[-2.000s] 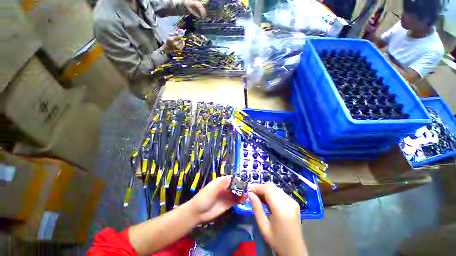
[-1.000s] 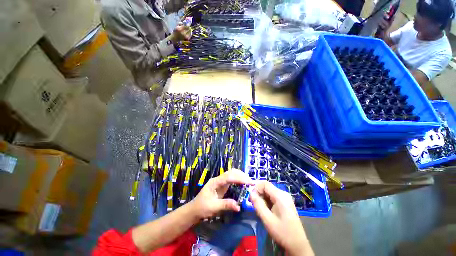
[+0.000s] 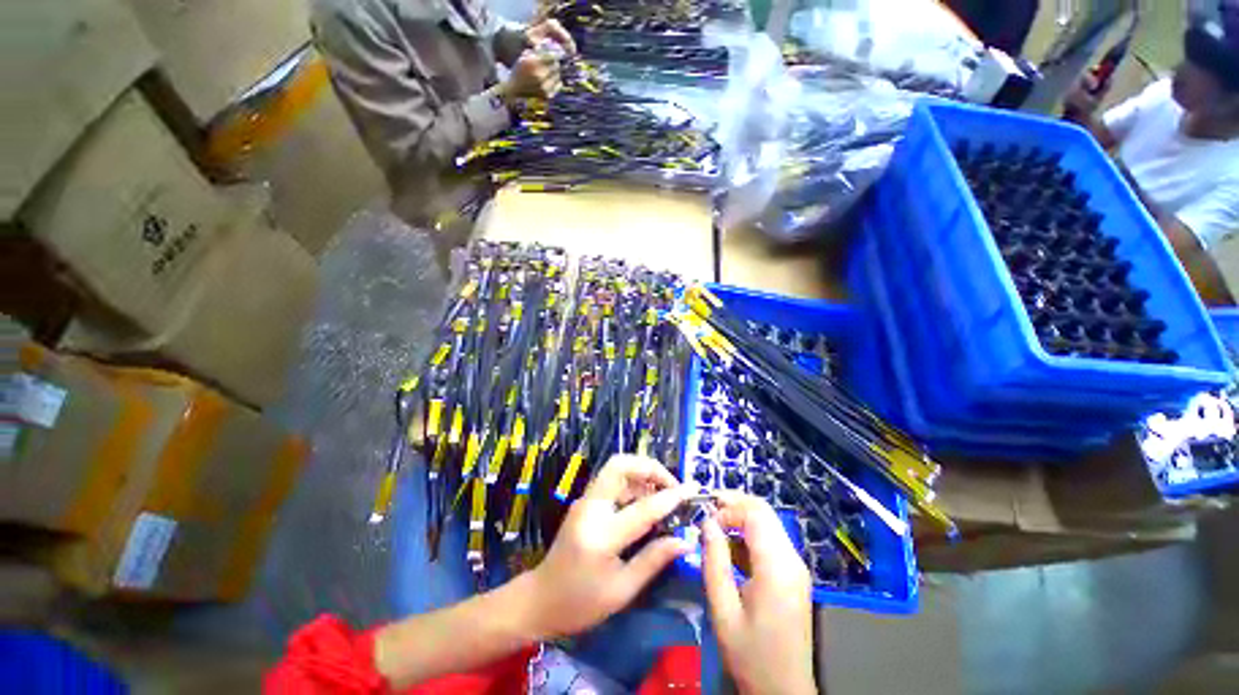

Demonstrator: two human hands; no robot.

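Observation:
My left hand (image 3: 607,550) and my right hand (image 3: 756,577) are bare and meet at the near left corner of the blue parts tray (image 3: 890,587). Between their fingertips they hold a small dark and silver module (image 3: 694,512), mostly covered by the fingers. The tray holds rows of small black modules on a light bottom. A loose bundle of black cables with yellow ends (image 3: 815,405) lies diagonally across it. Dense rows of black cables with yellow bands (image 3: 544,367) lie left of the tray.
Stacked blue totes (image 3: 1073,387) stand right of the tray, the top one full of dark parts. A side tote (image 3: 1198,468) is at far right. A clear plastic bag (image 3: 761,149) lies beyond. Cartons (image 3: 136,258) are piled at left. Two people (image 3: 421,88) are across and at upper right.
The scene has shifted right and slightly down in view. My hands stay together at the module; the left fingers now cover more of it and the hold has turned.

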